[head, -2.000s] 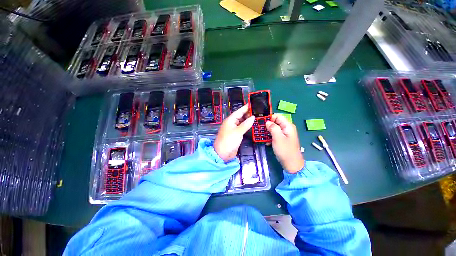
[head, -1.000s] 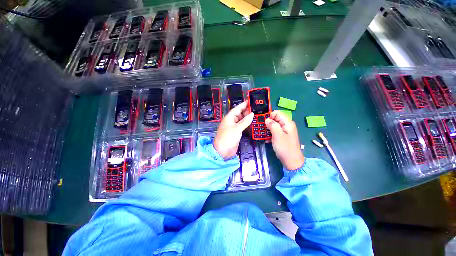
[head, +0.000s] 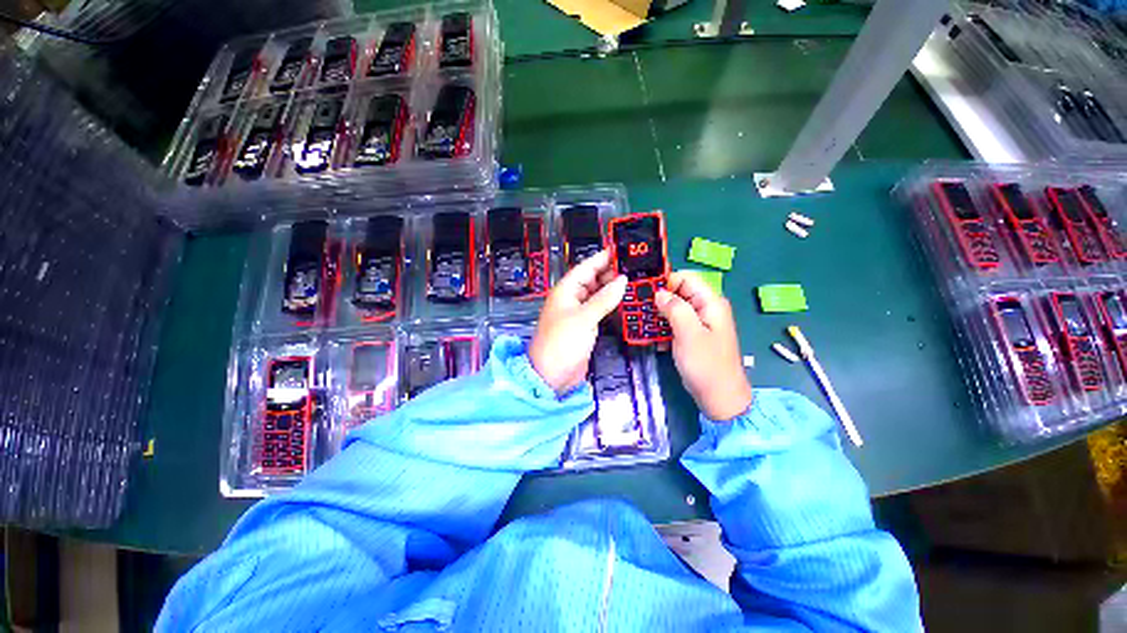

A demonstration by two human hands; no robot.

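Observation:
A red-edged keypad phone (head: 640, 257) is held upright, front toward me, with red marks lit on its dark screen. My left hand (head: 572, 324) grips its left edge, thumb on the front. My right hand (head: 702, 340) holds its lower right side, thumb at the keypad. Below and behind the phone lies a clear blister tray (head: 235, 427) with two rows of phones. Most of the back row lie face down; one at the front left (head: 287, 414) shows its keypad. My sleeves hide part of the front row.
Stacked filled trays stand at back left (head: 492, 124) and right (head: 921, 210). A tall pile of empty trays (head: 74, 309) is at left. Green pieces (head: 781, 298), small white cylinders (head: 800, 225) and a thin tool (head: 826, 386) lie right of my hands. A metal post (head: 859, 99) rises behind.
The phone's screen was dark two seconds ago; it now shows lit red marks. The phone has tilted slightly and moved up a little in both hands.

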